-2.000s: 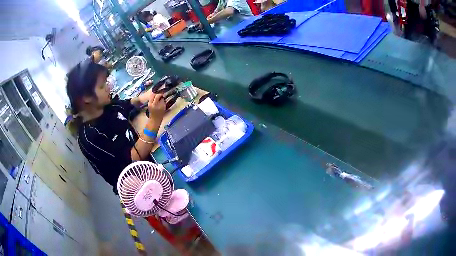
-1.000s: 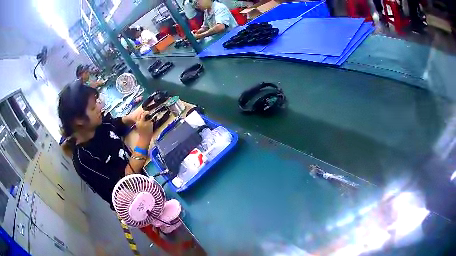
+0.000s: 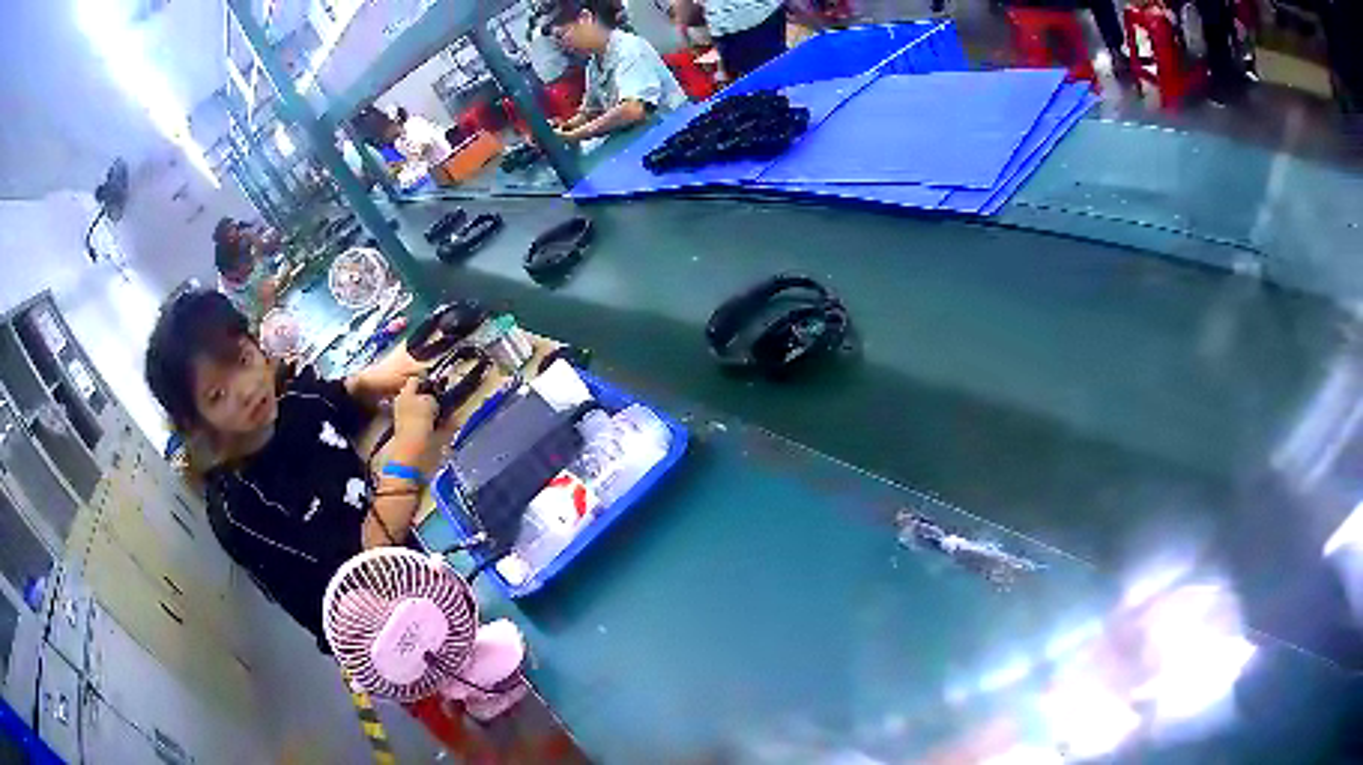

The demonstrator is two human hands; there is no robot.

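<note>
Neither of my hands is in view. Nearest in front of me is the worn teal-green bench (image 3: pixel 718 598). A small clear or whitish crumpled piece (image 3: pixel 969 549) lies on it; what it is I cannot tell. A black unfinished headphone (image 3: pixel 779 324) lies on the green raised shelf (image 3: pixel 1046 374). A blue plastic tray (image 3: pixel 625 490) stands on the bench and holds a dark box (image 3: pixel 513 451) and white items. Bright glare covers the lower right.
A pink fan (image 3: pixel 401 625) stands at the bench's left edge. A neighbouring worker (image 3: pixel 292 463) sits behind it, holding black headphone parts. Blue plastic sheets (image 3: pixel 912 135) with heaped black parts (image 3: pixel 728 130) lie on the shelf. Other people and green posts (image 3: pixel 351 180) are further back.
The view has shifted, so the tray, fan and headphone sit lower and further left in the picture. The neighbouring worker's head has turned towards the camera.
</note>
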